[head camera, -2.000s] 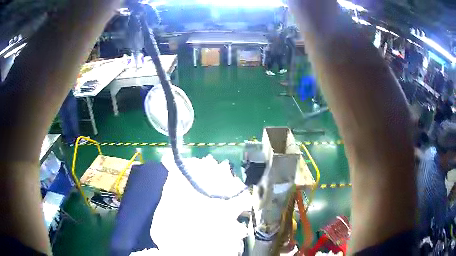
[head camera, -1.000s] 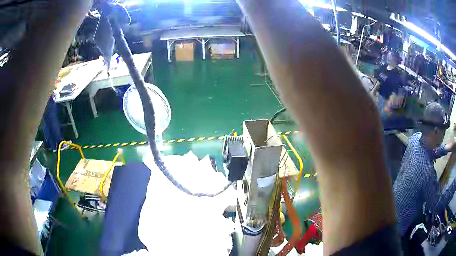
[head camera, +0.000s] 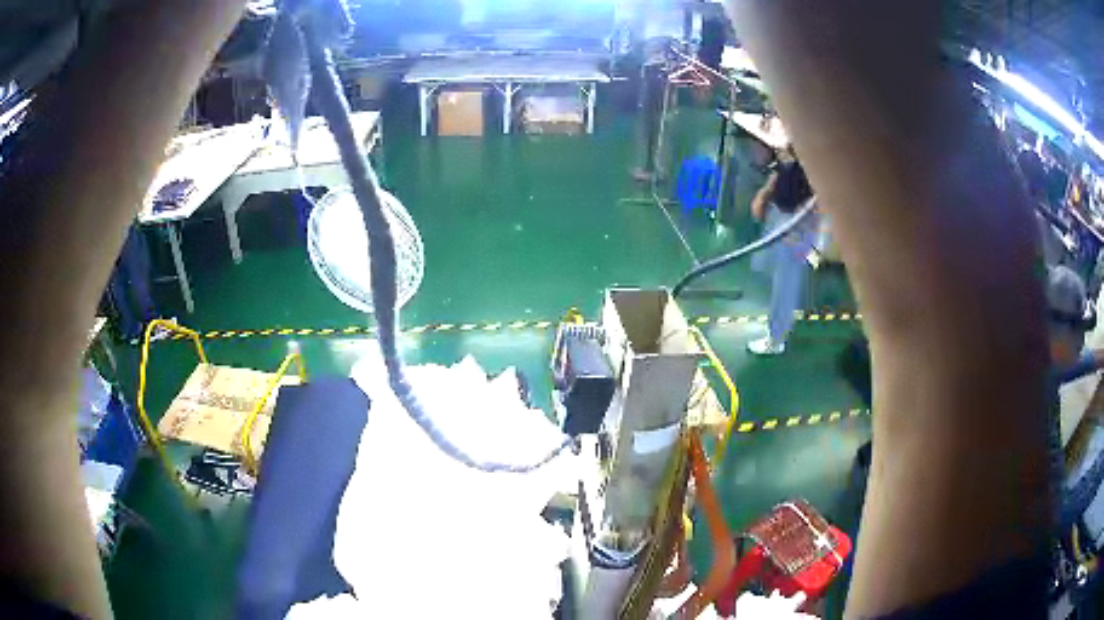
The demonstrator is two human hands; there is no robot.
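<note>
Both my forearms rise along the two sides of the picture and leave it at the top edge, so neither of my hands shows. A grey wrapped steam hose hangs from the top left and curves down to the box column stand. A small grey cloth scrap hangs high beside the hose. Below the hose, an overexposed white garment pile lies on the dark navy padded ironing table. What my hands touch is hidden above the picture.
A white pedestal fan stands behind the hose. A trolley with yellow handles is at the left. Orange straps and a red basket are right of the stand. A person stands beyond, another at the right edge.
Since a second ago my right forearm has swung right and the view has shifted slightly. The red basket shows more fully, and a dark curved hose now shows behind the stand.
</note>
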